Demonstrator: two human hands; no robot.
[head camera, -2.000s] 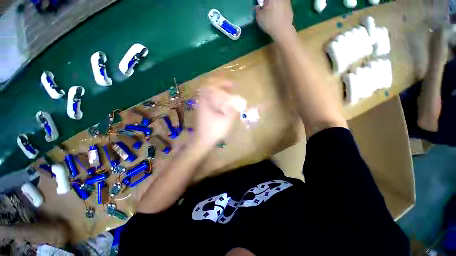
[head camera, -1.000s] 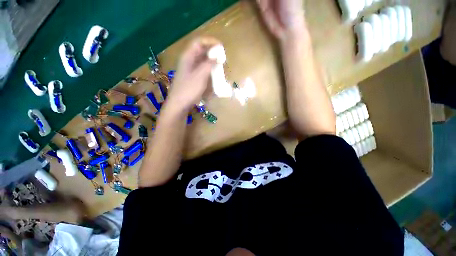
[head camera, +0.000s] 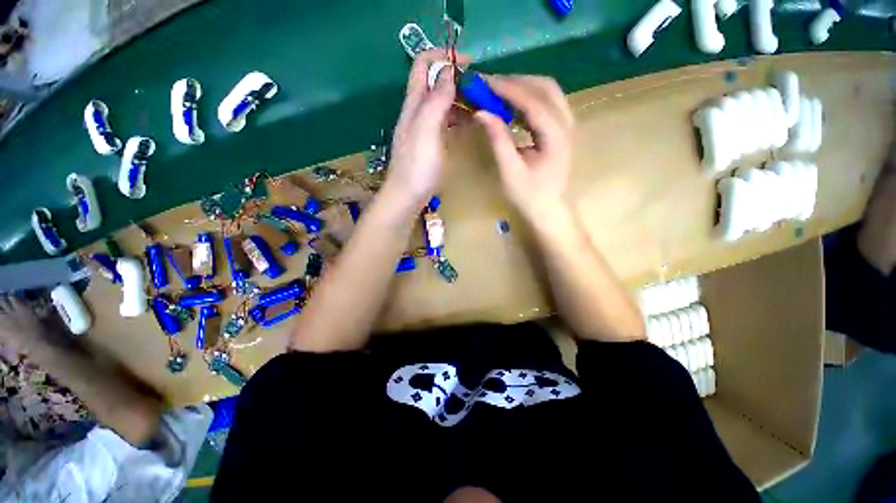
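Observation:
My left hand (head camera: 422, 128) is raised over the edge between bench and green strip, its fingers closed around a white housing shell (head camera: 439, 73), mostly hidden by them. My right hand (head camera: 535, 128) holds a blue battery cell (head camera: 485, 96) between thumb and fingers, tilted, beside the shell. Reddish lead wires (head camera: 452, 44) run up from between the hands to a green circuit board (head camera: 454, 12) at the top. Whether the battery touches the shell is unclear.
Battery-and-board sets (head camera: 280, 300) lie tangled at left on the brown bench (head camera: 472, 265). Part-filled housings (head camera: 185, 110) lie on the green strip (head camera: 324, 79). Stacked white housings (head camera: 771, 196) stand at right, above an open carton (head camera: 766, 344) holding more. Other people's arms (head camera: 93, 368) show at both sides.
My hands have come together further up, near the green strip. My right hand now holds a blue battery. A battery set with a pinkish patch now shows on the bench below my left hand.

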